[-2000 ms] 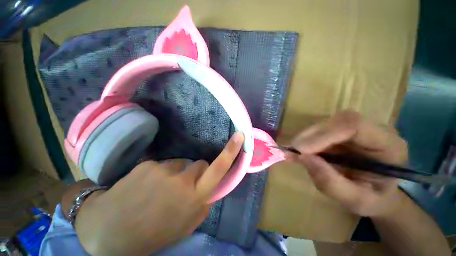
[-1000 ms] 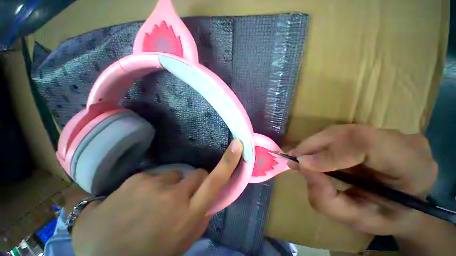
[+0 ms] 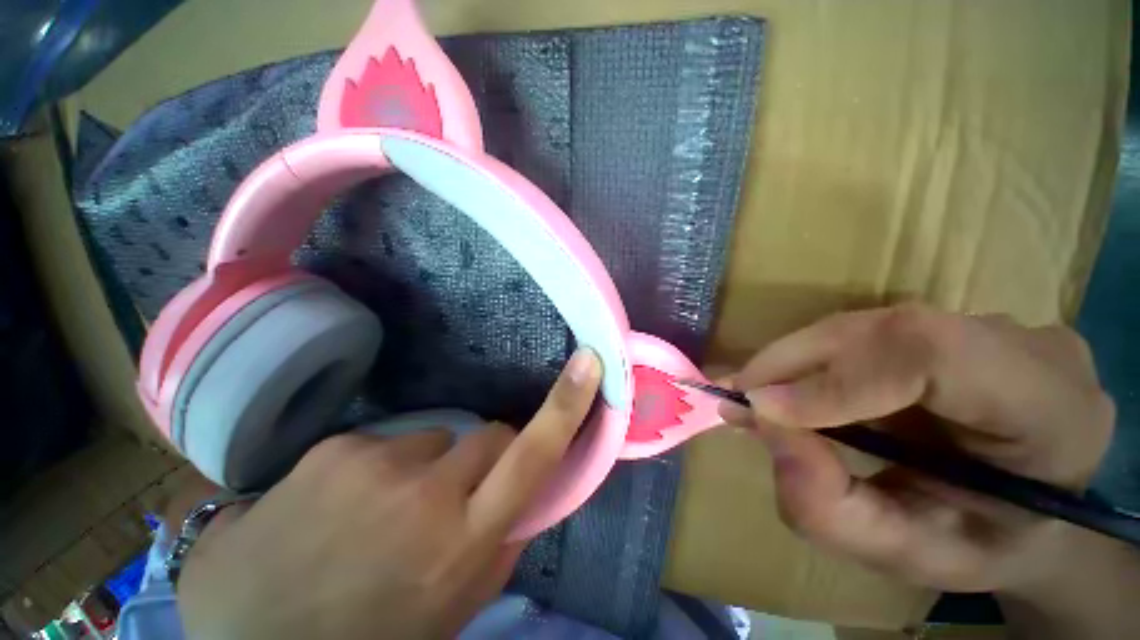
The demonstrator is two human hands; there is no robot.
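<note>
A pink headset [image 3: 431, 206] with two pointed cat ears lies on a dark grey bag [image 3: 644, 150]. One grey ear cushion [image 3: 269, 375] shows at the left; the other is mostly under my left hand. My left hand [image 3: 363, 525] holds the lower part of the headband, its index fingertip pressed on the grey padding. My right hand [image 3: 913, 438] holds a thin dark pointed tool [image 3: 969, 473] like a pen. The tool's tip is at the right cat ear [image 3: 656, 398], on or just above its jagged red centre; contact cannot be told.
A tan cardboard sheet [image 3: 900, 150] lies under the bag. A brown carton edge [image 3: 50, 200] stands at the left, with dark contents beside it. Small blue and coloured items [image 3: 94, 606] are at the lower left. A dark green surface shows at the far right.
The headset and both hands appear larger than two seconds ago, as the view has come closer. The tool tip stays at the right ear and my left index finger stays on the padding.
</note>
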